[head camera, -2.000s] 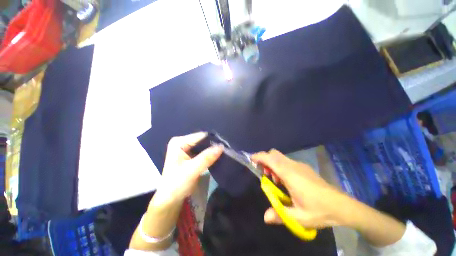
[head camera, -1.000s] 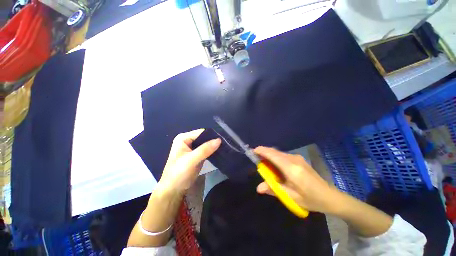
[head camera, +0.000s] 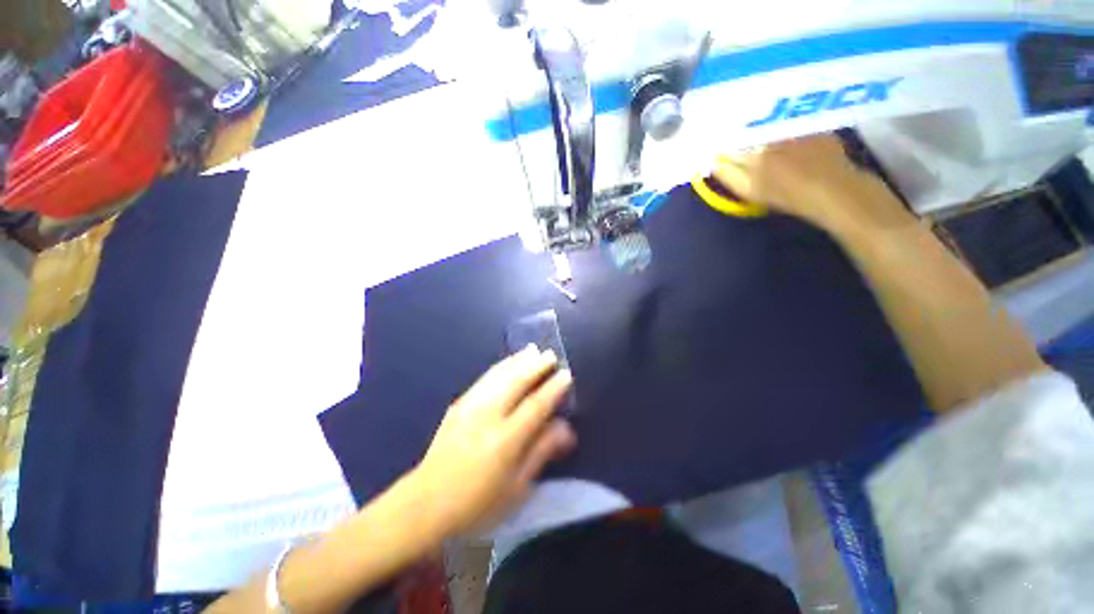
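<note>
A dark navy garment panel lies flat under the head of the sewing machine, with its notched edge at the left. My left hand presses a small dark cloth piece onto the panel just in front of the presser foot. My right hand is behind the needle area at the right, under the machine arm, with its fingers at the yellow handle of the scissors. The scissor blades are hidden.
Dark cut panels lie along the left of the white table. A red plastic container stands at the upper left. A smartphone-like dark rectangle lies right of the machine. A blue basket is below the table at the right.
My right hand has moved with the scissors from the panel's front edge to behind the needle area. My left hand has brought the small piece down flat on the panel. More of the machine head shows.
</note>
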